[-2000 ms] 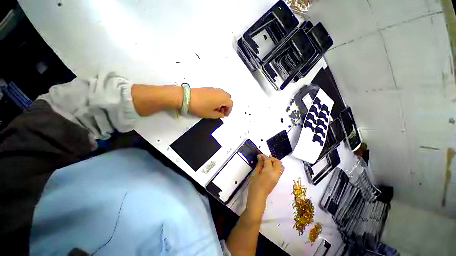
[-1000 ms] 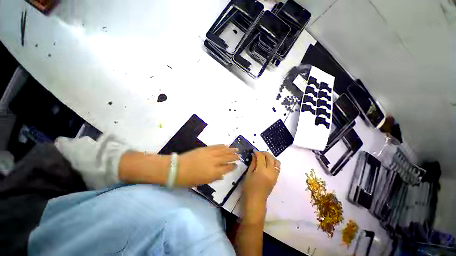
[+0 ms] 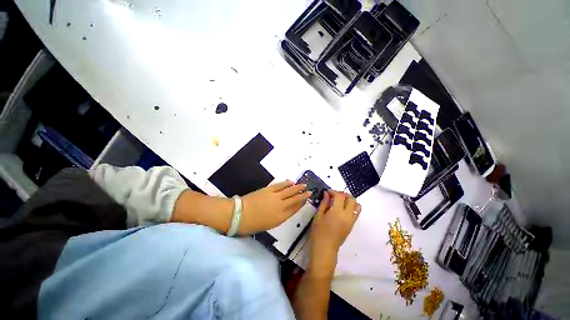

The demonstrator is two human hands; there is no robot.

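Note:
A black phone case (image 3: 309, 179) with a pale middle lies at the bench's near edge, its camera end pointing away. My left hand (image 3: 273, 208) lies palm down across it, its fingertips on the camera end. My right hand (image 3: 335, 219) grips its side by the camera end, thumb and index finger beside a small dark round part (image 3: 317, 195). Whether that part is loose or fixed is unclear. My fingers hide some of the case. A notched black sheet (image 3: 244, 167) lies beside the case. A dotted black square (image 3: 359, 174) lies beyond my right hand.
A white strip with black shapes (image 3: 408, 144) lies near loose black parts (image 3: 379, 132). Stacked cases (image 3: 369, 28) stand toward the wall, racked cases (image 3: 505, 250) at lower right. A gold parts heap (image 3: 411, 273) lies right of my right arm. A bin (image 3: 25, 119) stands at left.
My left hand has come from the bare bench beyond the notched sheet down onto the case's camera end. My right hand has stayed at the case's side. The view has shifted.

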